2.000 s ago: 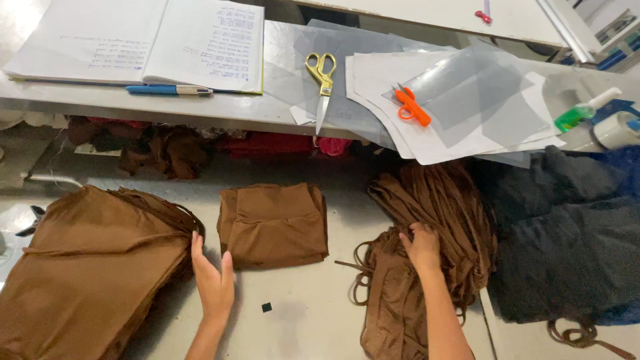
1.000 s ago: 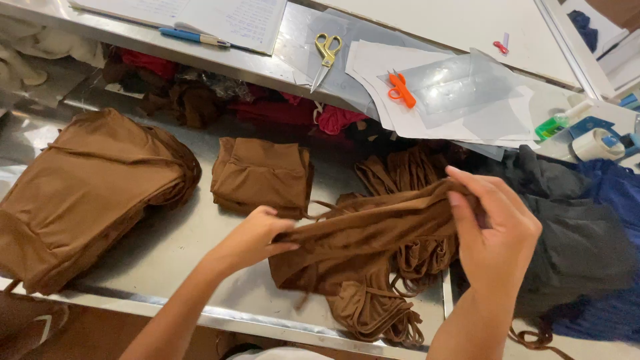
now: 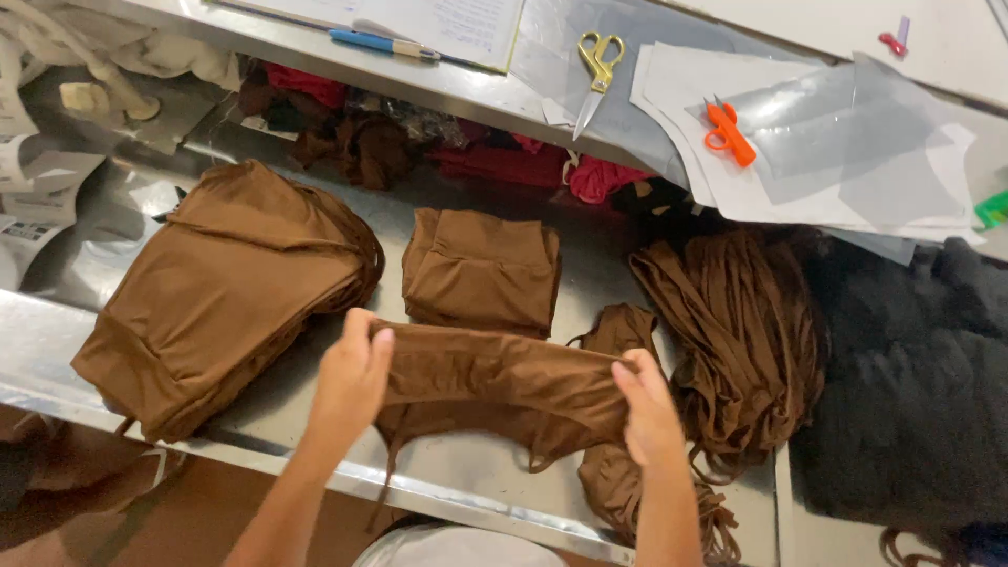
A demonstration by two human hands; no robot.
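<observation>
Stretched between my two hands is a brown fabric garment with thin straps (image 3: 504, 370), its straps hanging below. My left hand (image 3: 354, 374) grips its left end and my right hand (image 3: 650, 402) its right end. Behind it lies a folded brown garment stack (image 3: 488, 268). A larger pile of brown garments (image 3: 228, 291) is at the left. To the right is a gathered bundle of brown fabric (image 3: 736, 346); smaller brown strapped pieces (image 3: 614, 480) lie partly hidden behind my right hand.
A raised metal shelf (image 3: 472, 87) holds gold-handled scissors (image 3: 598, 75), orange thread snips (image 3: 728, 132), paper pattern sheets (image 3: 795, 181), a blue pen (image 3: 382, 45) and an open notebook (image 3: 465, 24). Dark fabric (image 3: 906, 378) lies at the right. Red fabric (image 3: 504, 161) sits under the shelf.
Two seconds ago my right hand rested on the brown pieces at the right and my left hand held nothing. One garment is now lifted and spread between both hands.
</observation>
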